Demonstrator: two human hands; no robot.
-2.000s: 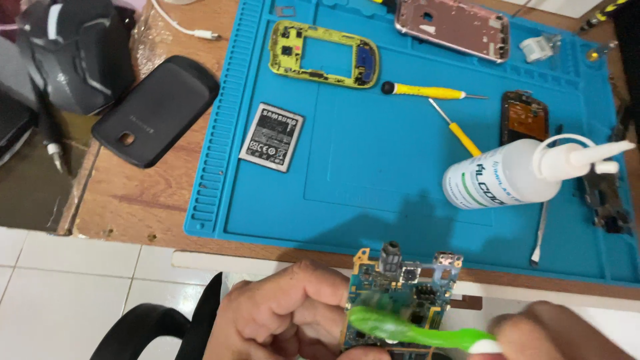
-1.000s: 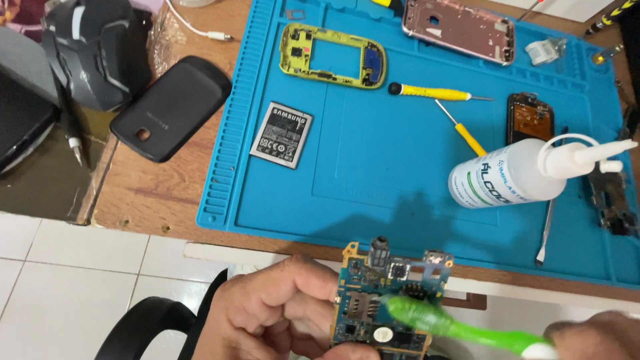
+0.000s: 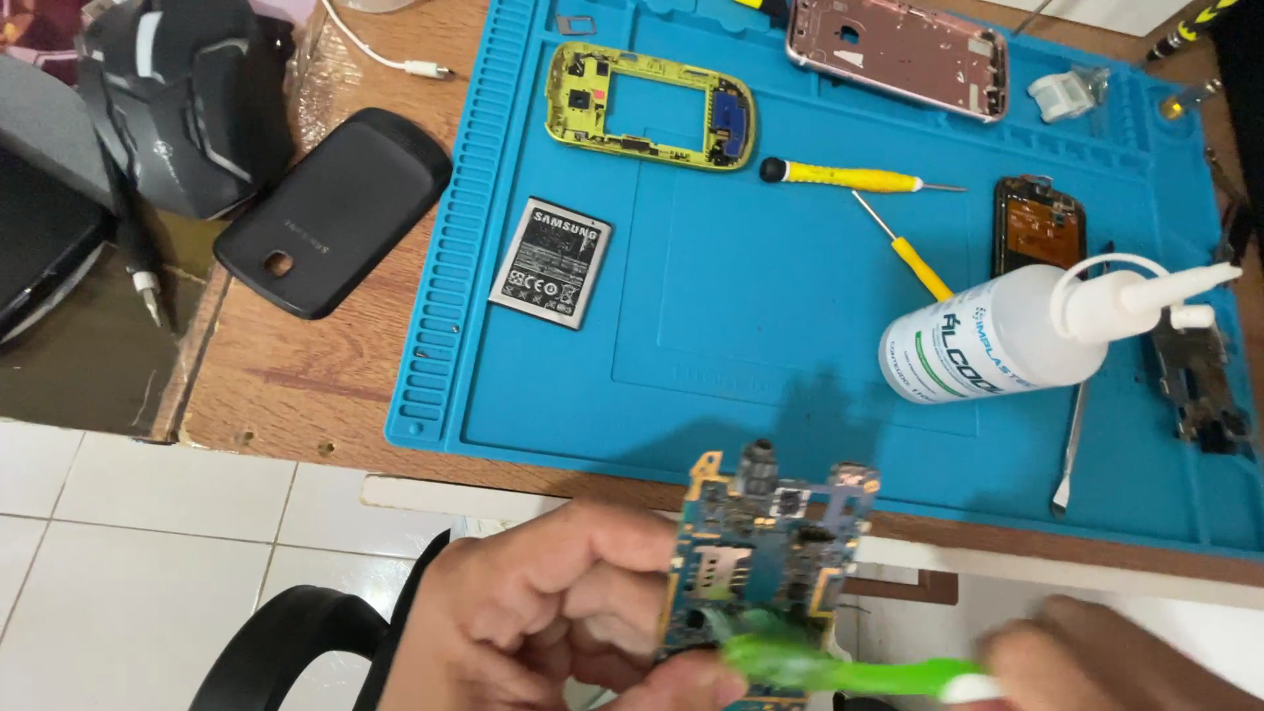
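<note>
My left hand (image 3: pixel 563 602) holds a phone's circuit board (image 3: pixel 760 563) by its left edge and lower part, in front of the bench edge. Metal shields, a camera module and connectors show on the board. From the right, my right hand (image 3: pixel 1076 662), blurred, grips a green toothbrush (image 3: pixel 859 674) by its handle. The brush head lies over the lower part of the board, and its bristles are blurred. Beyond the hands, a white plastic alcohol bottle (image 3: pixel 997 336) with a nozzle stands on the blue silicone repair mat (image 3: pixel 750 296).
On the mat lie a phone battery (image 3: pixel 553 262), a yellow-green phone frame (image 3: pixel 647 107), yellow screwdrivers (image 3: pixel 849 178), a pink phone housing (image 3: pixel 899 54), a phone display (image 3: pixel 1039 227) and a metal spudger (image 3: pixel 1071 449). Left of it are a black back cover (image 3: pixel 334 212) and a computer mouse (image 3: pixel 188 109).
The toothbrush head has moved from the board's upper right part, one second ago, to its lower part. The left hand still holds the board.
</note>
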